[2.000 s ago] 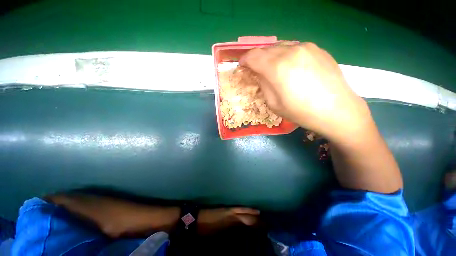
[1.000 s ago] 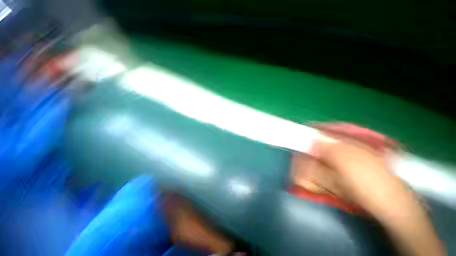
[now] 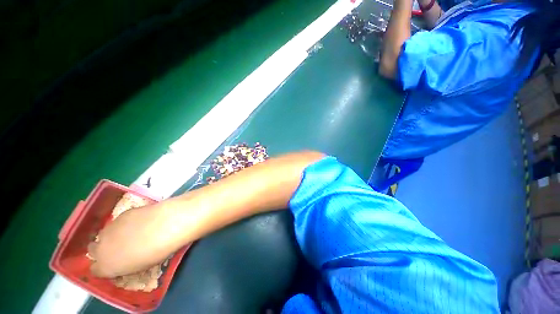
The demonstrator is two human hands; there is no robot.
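Observation:
A red open bin [image 3: 75,268] sits at the lower left, across the white strip, with pale tan small pieces [image 3: 142,281] in it. My right hand [image 3: 134,240] is inside the bin on the tan pieces, fingers curled down. Whether it grips any is hidden. A loose pile of small dark, purple and gold bits [image 3: 238,158] lies on the dark green bench mat, just beyond my right forearm. My left hand is not in view.
The white strip [image 3: 227,116] runs diagonally between the bench mat and the green conveyor belt [image 3: 156,119]. Another person in a blue smock [image 3: 445,61] sits at the upper right, by dark small parts [image 3: 356,27]. Cardboard boxes [image 3: 545,135] stand beyond the blue floor [image 3: 473,184].
The view has swung from my left side towards my right, so the bin now shows at lower left. My right hand is still in it. My left arm has left the picture.

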